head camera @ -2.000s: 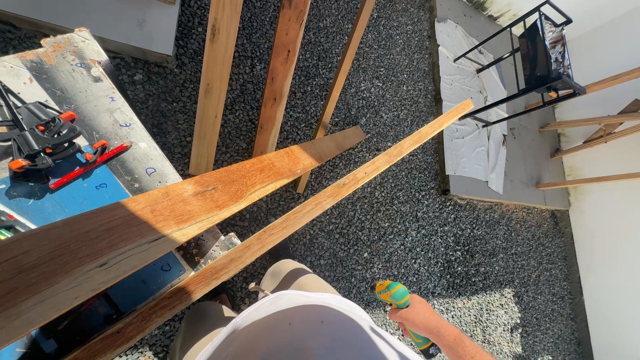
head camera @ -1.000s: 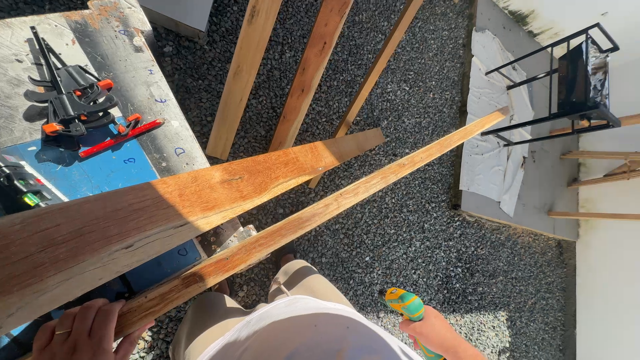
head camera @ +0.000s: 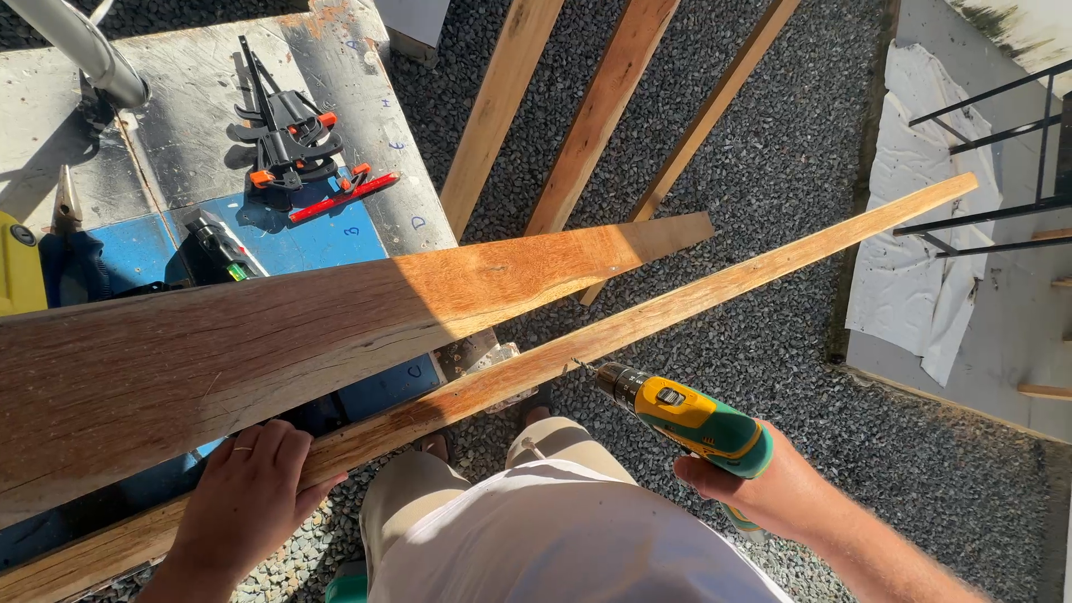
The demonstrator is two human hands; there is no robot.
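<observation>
My left hand point(head camera: 251, 494), with a ring on one finger, grips a long narrow wooden batten point(head camera: 670, 314) near its lower left part. A yellow and green cordless drill point(head camera: 691, 419) is in my right hand point(head camera: 766, 486). Its thin bit points up and left, with the tip at or just over the batten; contact cannot be told. Beside the batten a wide wooden board point(head camera: 352, 335) lies across the workbench, its far end jutting over the gravel.
The metal and blue workbench point(head camera: 306, 243) bears black and orange bar clamps point(head camera: 289, 138), a red pencil point(head camera: 343, 198) and pliers point(head camera: 74, 243). Beyond it, several boards point(head camera: 502, 109) slant over the gravel. At right are a black metal frame point(head camera: 997, 138) and a white sheet point(head camera: 913, 209).
My left hand has come into view and onto the batten. The drill, low at the right before, has moved up and left to the batten. The view has shifted toward the bench.
</observation>
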